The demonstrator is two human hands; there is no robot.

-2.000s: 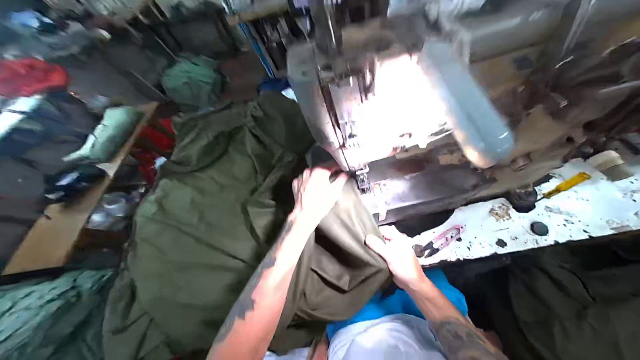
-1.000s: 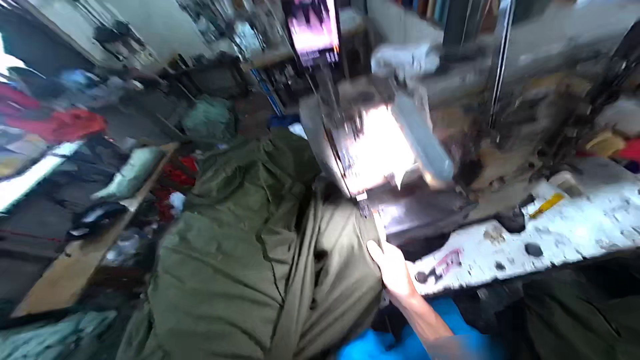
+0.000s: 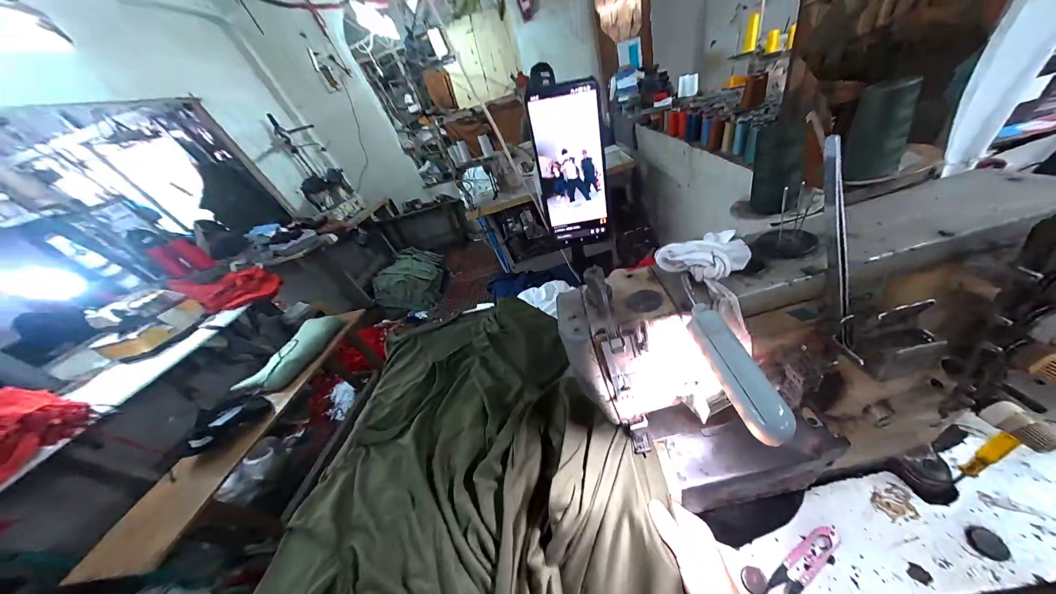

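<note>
Olive-green fabric [image 3: 462, 445] lies in folds over the left and front of an industrial sewing machine [image 3: 627, 305], its right edge running up to the presser foot [image 3: 639, 436]. At the bottom, my right hand [image 3: 693, 549] rests on that edge, with the cloth at its fingertips; the rest of the hand is cut off by the frame. My left hand is not visible. A bright lamp lights the needle area, beside a grey rounded guard [image 3: 742, 375].
A phone [image 3: 569, 161] on a holder stands behind the machine head. On the worn white table [image 3: 932, 528] at right lie pink-handled snips [image 3: 804, 561] and a yellow-handled tool [image 3: 990, 452]. A wooden bench [image 3: 190, 487] with a pale green cushion [image 3: 289, 353] stands at left.
My left hand, on the cloth near the presser foot two seconds ago, is out of view. My right hand remains at the cloth's right edge. The view has tilted upward.
</note>
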